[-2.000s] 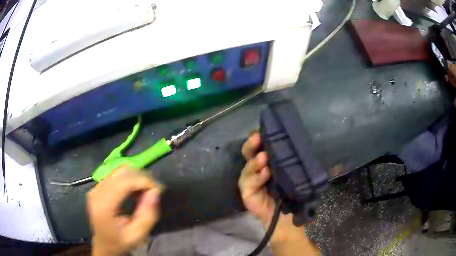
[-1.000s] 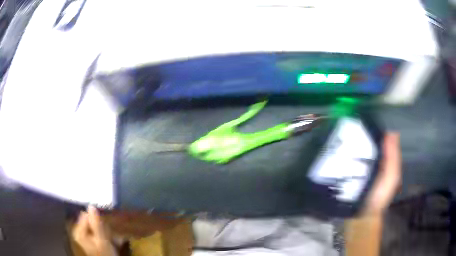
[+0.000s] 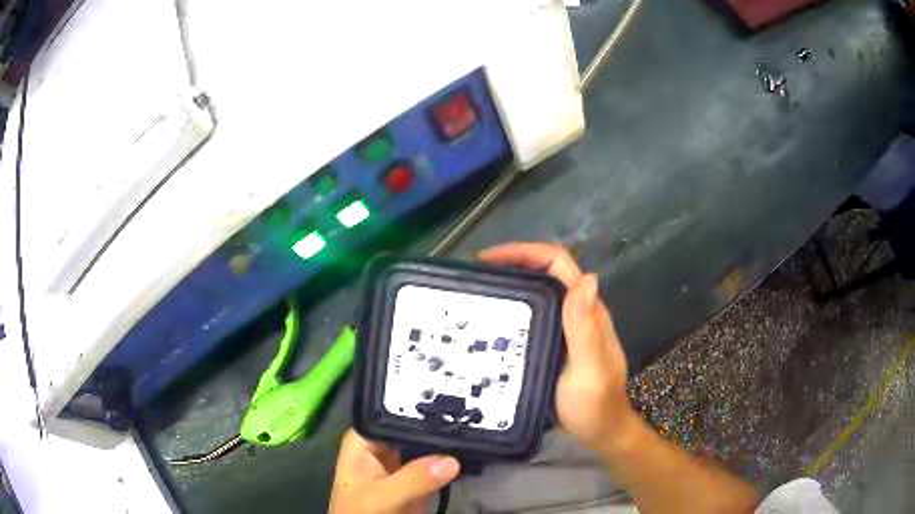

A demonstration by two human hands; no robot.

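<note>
A black square lamp housing (image 3: 542,371) is held up with its open face toward me. A white circuit board (image 3: 462,356) with small dark components sits inside its rim. My right hand (image 3: 592,361) grips the housing's right side, its fingers partly behind it. My left hand (image 3: 396,482) is at the lower left corner, its thumb by the bottom edge; its other fingers are hidden. A black lamp cable (image 3: 442,499) hangs down beside the left thumb.
A white machine (image 3: 351,60) with a blue control panel (image 3: 201,321) stands behind, two buttons lit green. A green air blow gun (image 3: 291,402) lies before it, partly behind the housing. Its pale hose (image 3: 477,213) runs to the right. A dark red board (image 3: 768,10) lies at the top right.
The housing was side-on two seconds ago and now faces me. My left hand was empty, then at the lower left by the white surface, and has come to the housing. The view has turned.
</note>
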